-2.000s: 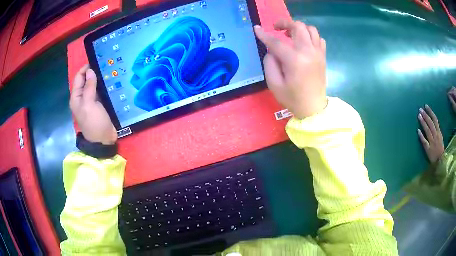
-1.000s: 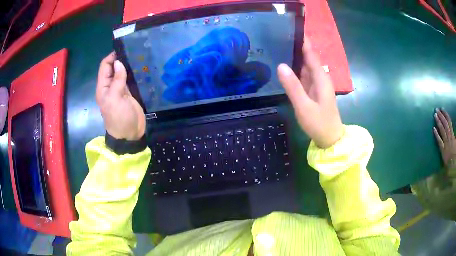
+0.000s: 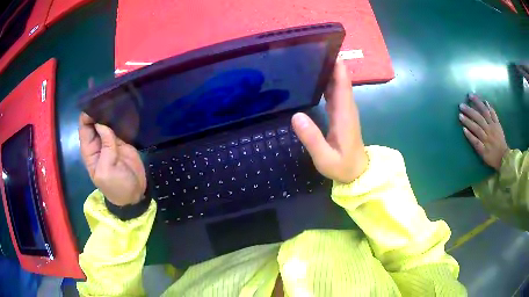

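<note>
The tablet (image 3: 226, 93) is tilted steeply over the back edge of the black keyboard (image 3: 232, 174), its vented top edge showing and its screen dim with a blue swirl. My left hand (image 3: 116, 165) holds the tablet's lower left corner between thumb and fingers. My right hand (image 3: 339, 130) is at the tablet's right edge, fingers behind it and thumb apart in front of the screen. Whether the tablet's lower edge is seated in the keyboard is hard to tell. The touchpad (image 3: 243, 230) shows near my body.
A red foam pad (image 3: 249, 17) lies behind the tablet on the green bench (image 3: 417, 127). Another red pad (image 3: 49, 174) at left bears a dark tablet (image 3: 24, 191). Another person's hand (image 3: 484, 130) rests on the bench at right.
The tablet has come off the red pad toward me to the keyboard's back edge, and its top has tipped up, dimming the screen. Both hands have moved with it.
</note>
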